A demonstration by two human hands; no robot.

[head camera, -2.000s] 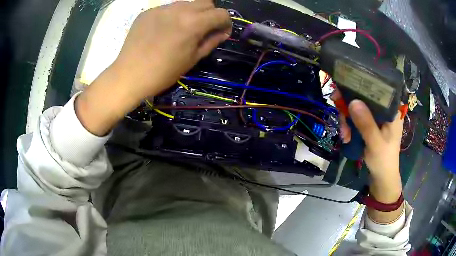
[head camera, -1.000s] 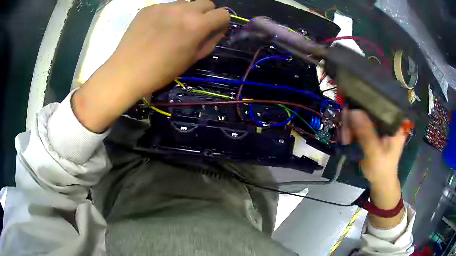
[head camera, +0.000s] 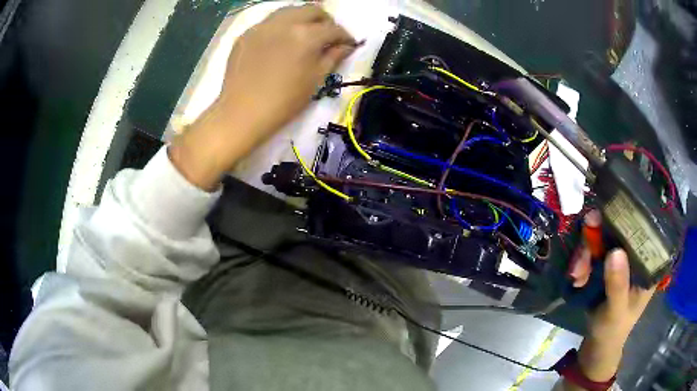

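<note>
The black plastic socket housing (head camera: pixel 416 244) lies open in front of my lap, with blue, brown and yellow-green wires across it. A small black block (head camera: pixel 283 179) sits at its left end. My left hand (head camera: pixel 267 76) is above the white board, left of the housing, its fingertips pinched on a small dark piece that is mostly hidden. My right hand (head camera: pixel 615 286) grips the soldering gun (head camera: pixel 633 221) at the right. The gun's blurred barrel points up-left over the housing's upper right part. Its tip cannot be made out against the wires.
The white board (head camera: pixel 202 84) lies under the housing. Red wires (head camera: pixel 562 218) and white paper (head camera: pixel 567 177) lie between the housing and the gun. A thin black cord (head camera: pixel 474 351), partly coiled, crosses my lap to my right wrist.
The view has shifted, so the housing sits lower and farther right. My left hand is now clear of the housing, over the white board. The gun appears farther right and lower, still in my right hand.
</note>
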